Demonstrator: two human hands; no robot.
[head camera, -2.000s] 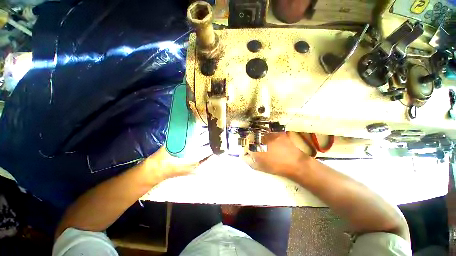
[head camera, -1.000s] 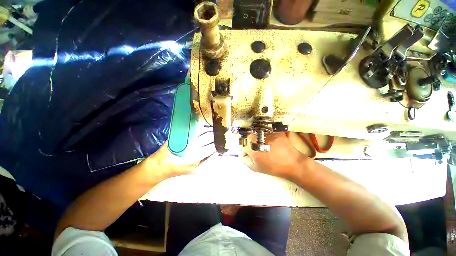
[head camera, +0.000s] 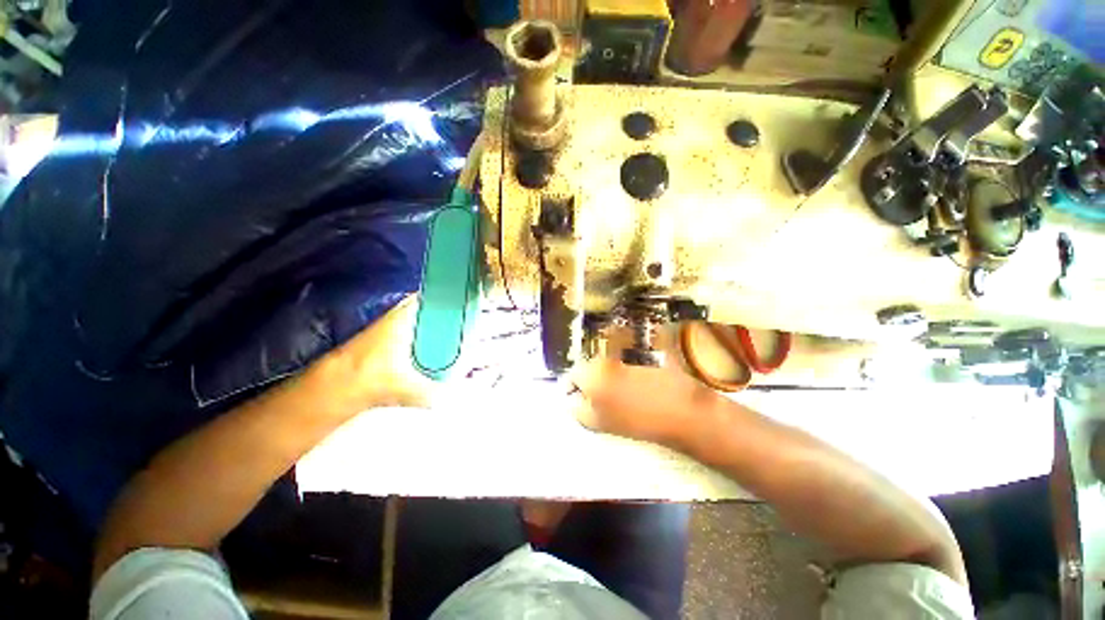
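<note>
A shiny dark navy garment (head camera: 230, 230) is heaped left of the cream sewing machine head (head camera: 727, 218). My left hand (head camera: 394, 357) lies left of the needle, partly behind the teal-green lamp (head camera: 446, 291); its fingers are lost in glare. My right hand (head camera: 624, 394) lies right of the needle, below the thread tension assembly (head camera: 642, 327), with its fingertips partly hidden by the machine head and washed out. Whether either hand grips anything cannot be seen. The needle and any small piece there are not clear.
Scissors with orange-red loop handles (head camera: 761, 348) lie under the machine arm, right of my right hand. The white table (head camera: 509, 460) has its front edge above my lap. Dark round metal parts (head camera: 897, 176) stand on the machine at the right. A yellow-and-black box (head camera: 627, 36) is behind it.
The view has shifted slightly, so the machine sits a little lower and further right. My left hand and forearm have moved left relative to the machine and lamp. My right hand has shifted slightly left.
</note>
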